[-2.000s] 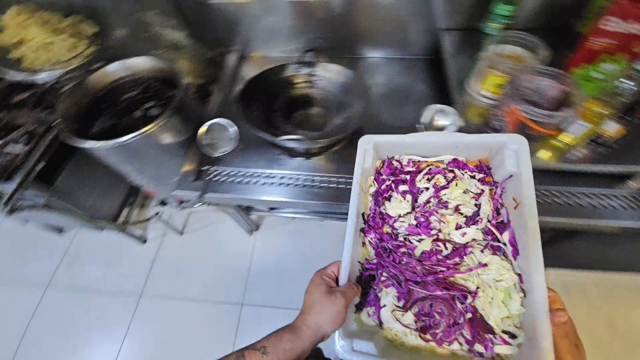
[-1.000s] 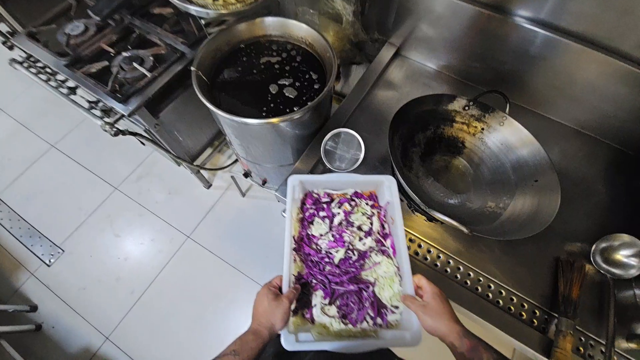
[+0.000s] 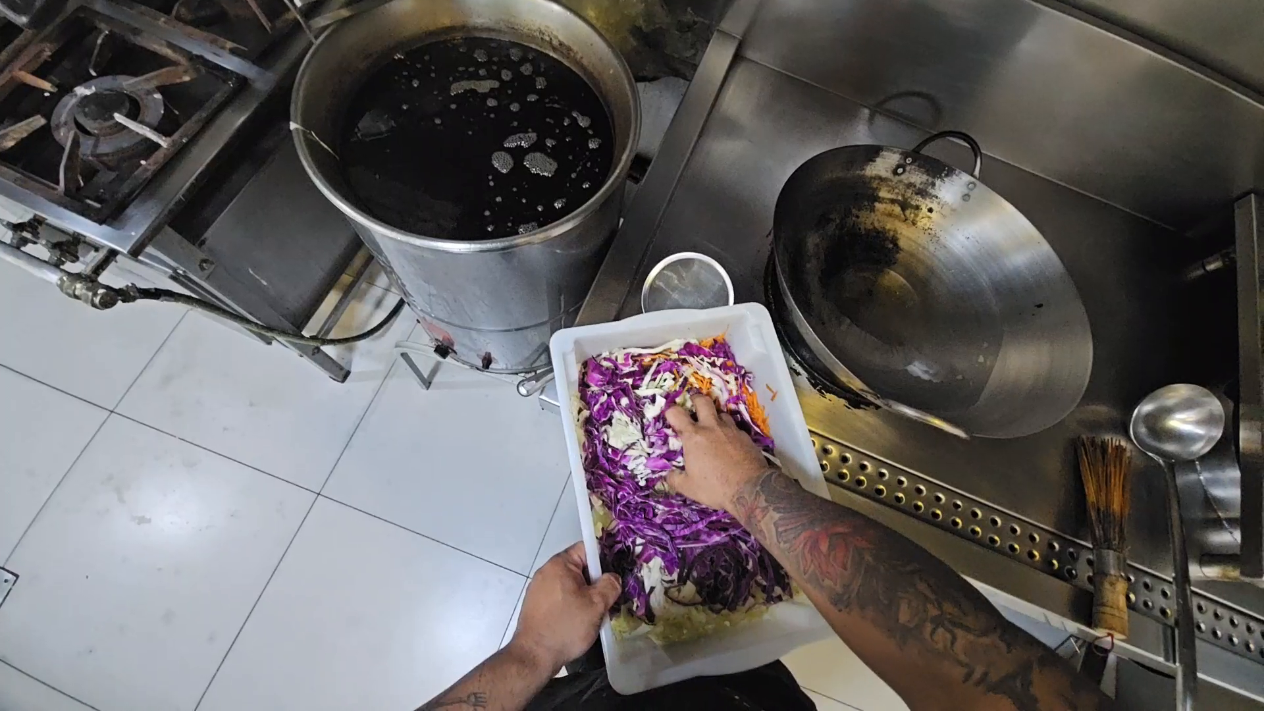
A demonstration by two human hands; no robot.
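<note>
A white plastic tub (image 3: 583, 444) holds shredded purple and pale cabbage (image 3: 671, 538) with some orange shreds, likely carrot, at its far end. My left hand (image 3: 565, 604) grips the tub's left wall near its lower corner, thumb over the rim. My right hand (image 3: 713, 449) is down in the shreds in the upper half of the tub, fingers spread and their tips partly buried; whether it grasps any cannot be told. Right of the tub, a steel wok (image 3: 938, 296) sits tilted on the cooktop. A small round mesh strainer (image 3: 687, 283) lies just beyond the tub's far rim.
A large steel pot (image 3: 474, 286) of dark, bubbly liquid stands beyond the tub at left. Farther left is a gas stove (image 3: 109, 114) with a hose. A perforated metal strip (image 3: 948, 504), a bristle wok brush (image 3: 1106, 533) and a steel ladle (image 3: 1177, 425) lie to the right.
My right hand has left the tub's right side and is now in the shredded cabbage. My left hand still holds the tub's left side. The view has swung left since the earliest frame.
</note>
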